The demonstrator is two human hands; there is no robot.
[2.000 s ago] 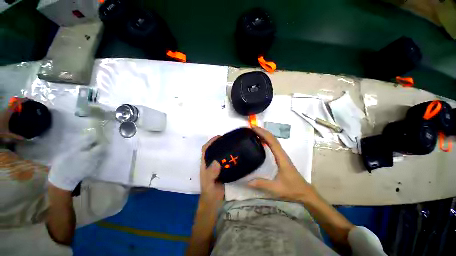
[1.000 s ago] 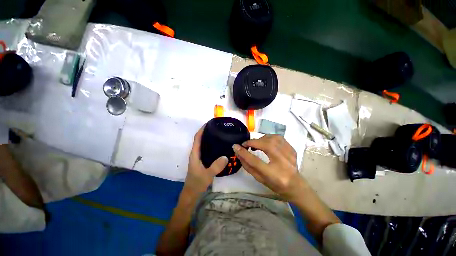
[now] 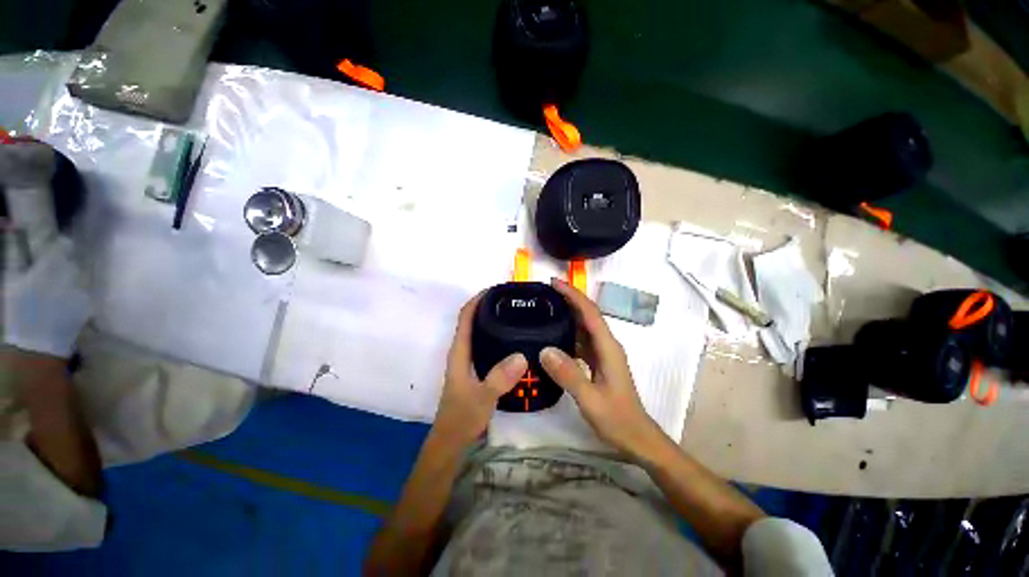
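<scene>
A black rounded speaker [image 3: 522, 327] is held over the front of the white work paper [image 3: 660, 372]. Its orange button marks face me and its orange strap points away. My left hand [image 3: 468, 383] grips its left side, thumb on the front. My right hand [image 3: 604, 378] grips its right side, thumb near the buttons. A second black speaker [image 3: 588, 209] stands just behind, its orange strap towards me. A grey-green block [image 3: 627, 302] lies right of the held speaker.
Right are white cloths [image 3: 786, 282] with a thin tan tool [image 3: 741, 307], a black box [image 3: 833, 383] and waiting speakers [image 3: 914, 358]. Left are round metal tops [image 3: 274, 212], a whitish body [image 3: 337, 233] and a neighbour's gloved hand [image 3: 40, 304]. Behind, a green conveyor [image 3: 677, 101] carries speakers.
The held speaker has turned more upright, with the strap at the back. My right hand has moved from its front face to its right side. The neighbour's gloved hand has come into view at left.
</scene>
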